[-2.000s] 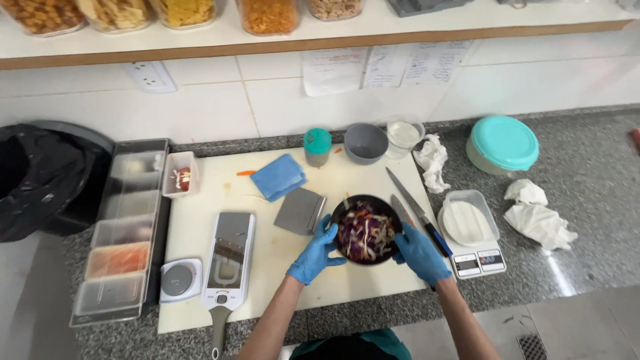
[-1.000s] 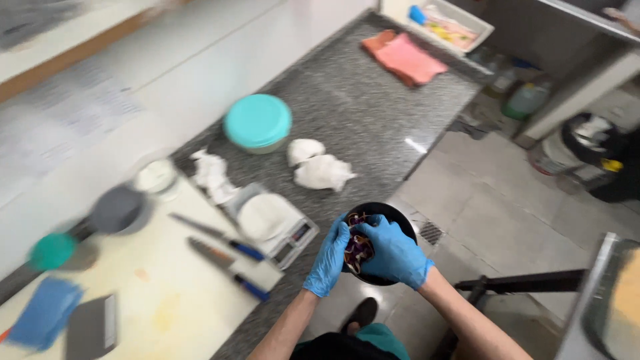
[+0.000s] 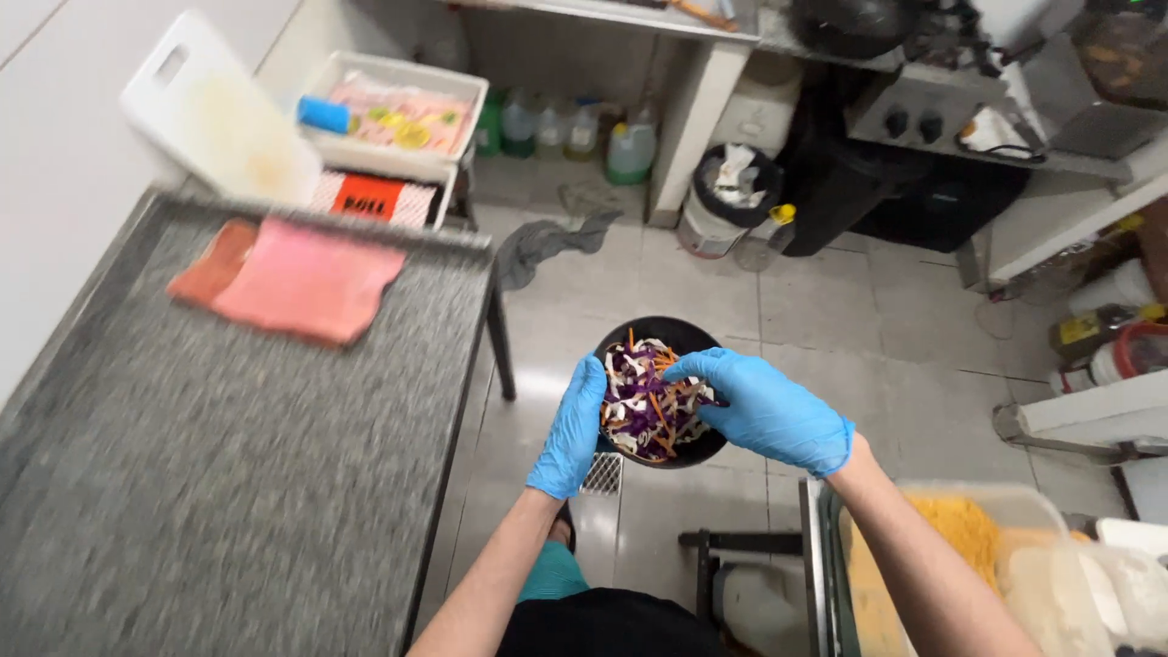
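A black bowl (image 3: 689,452) of shredded purple and white cabbage with carrot strips (image 3: 652,411) is held in the air over the tiled floor. Around its left side curls my left hand (image 3: 573,429) in a blue glove, fingers on the outer wall and thumb near the rim. My right hand (image 3: 771,406), also in a blue glove, reaches over the right rim, its fingertips at the shreds; whether it grips any cannot be told.
At left is a granite counter (image 3: 237,484) with pink cloths (image 3: 306,283) and a white cutting board (image 3: 224,119) behind. A bin (image 3: 730,196) stands ahead. Lower right, food containers (image 3: 967,538) sit on a metal-edged surface. A grey rag (image 3: 552,246) lies on the floor.
The view has swung right, away from the cutting board with the knives and scale. The bowl has gone from over that board to over the floor. My right hand has moved from the bowl's side onto its contents.
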